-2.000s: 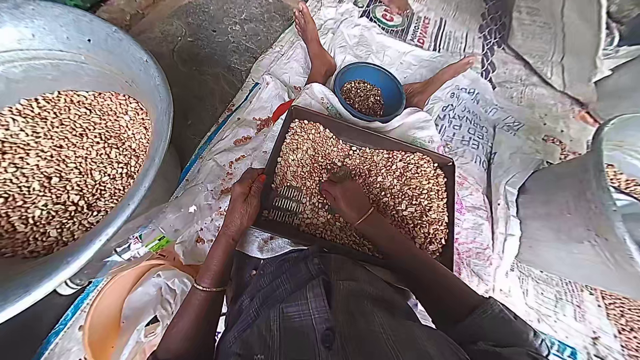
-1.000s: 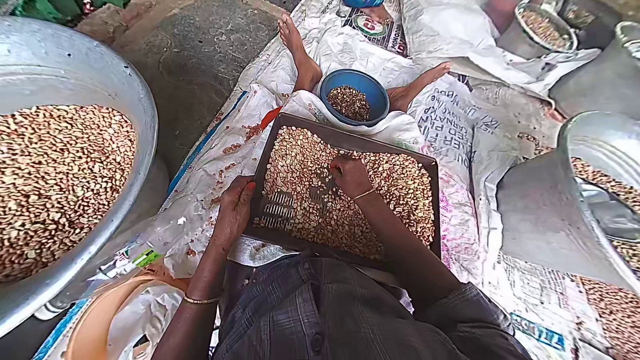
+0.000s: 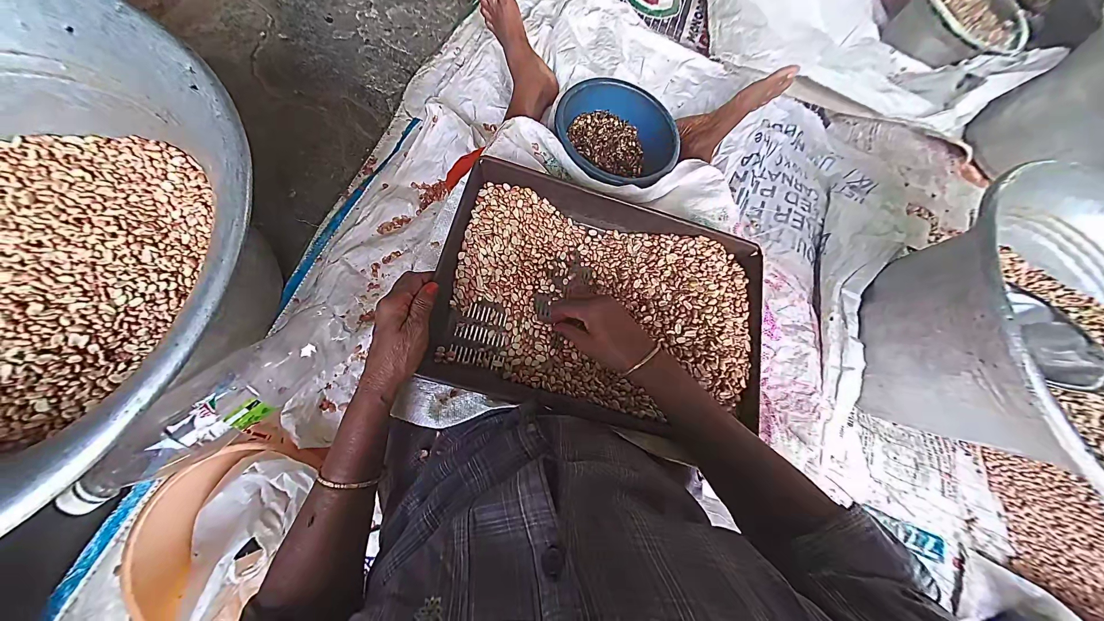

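A dark rectangular tray with a slotted bottom lies across my lap, spread with reddish-brown and cream split nuts or seeds. My left hand grips the tray's left rim, thumb on top. Over the middle of the heap, my right hand has its fingers bent down at the nuts; whether any are between the fingertips cannot be told. Slots show bare at the tray's lower left. Beyond the tray, between two bare feet, a blue plastic bowl holds darker bits.
A large metal basin of the same nuts stands at left. Metal vessels stand at right, beside more loose nuts. Printed woven sacks cover the ground. An orange tub and a clear plastic bottle lie at lower left.
My right hand has moved from the upper middle of the heap back toward me. The left hand keeps its hold on the tray's rim.
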